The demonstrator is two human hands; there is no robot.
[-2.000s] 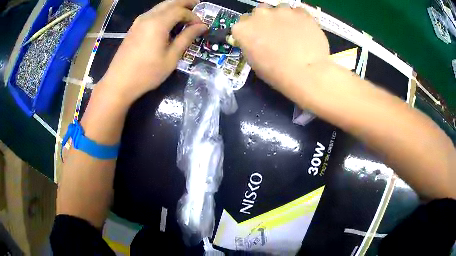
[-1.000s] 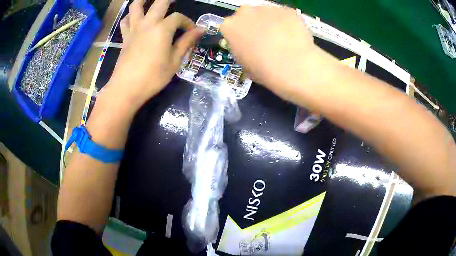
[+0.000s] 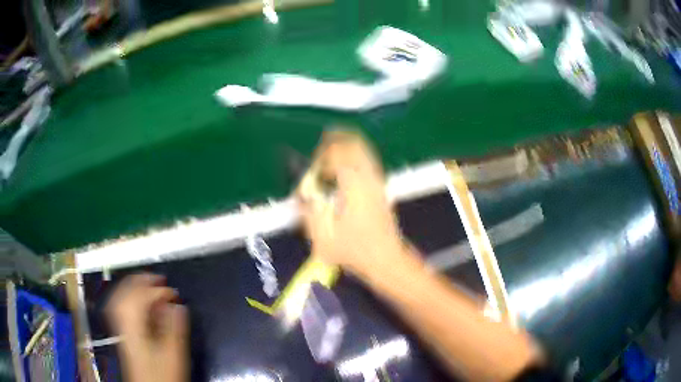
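Observation:
My right hand [image 3: 347, 209] is blurred and raised over the sheet's far edge, in a fist. A short dark tip and a cream-yellow part show at its fingers, which looks like the hand tool. My left hand [image 3: 149, 321] is blurred, low at the left over the black sheet [image 3: 216, 298], fingers curled; whether it holds anything cannot be told. A white housing [image 3: 403, 56] lies on the green belt, with a long white bagged bundle [image 3: 313, 91] stretching left from it.
The green belt [image 3: 187, 164] crosses beyond the white-taped edge. More white units [image 3: 515, 33] lie at its far right. The blue bin [image 3: 63, 343] with a pale stick is at lower left. A small clear crinkled piece [image 3: 263, 265] and a purplish piece [image 3: 325, 324] lie on the sheet.
The view has swung up toward the belt. Both hands have come apart, and the housing with its bag is gone from between them. A bagged unit now shows on the belt.

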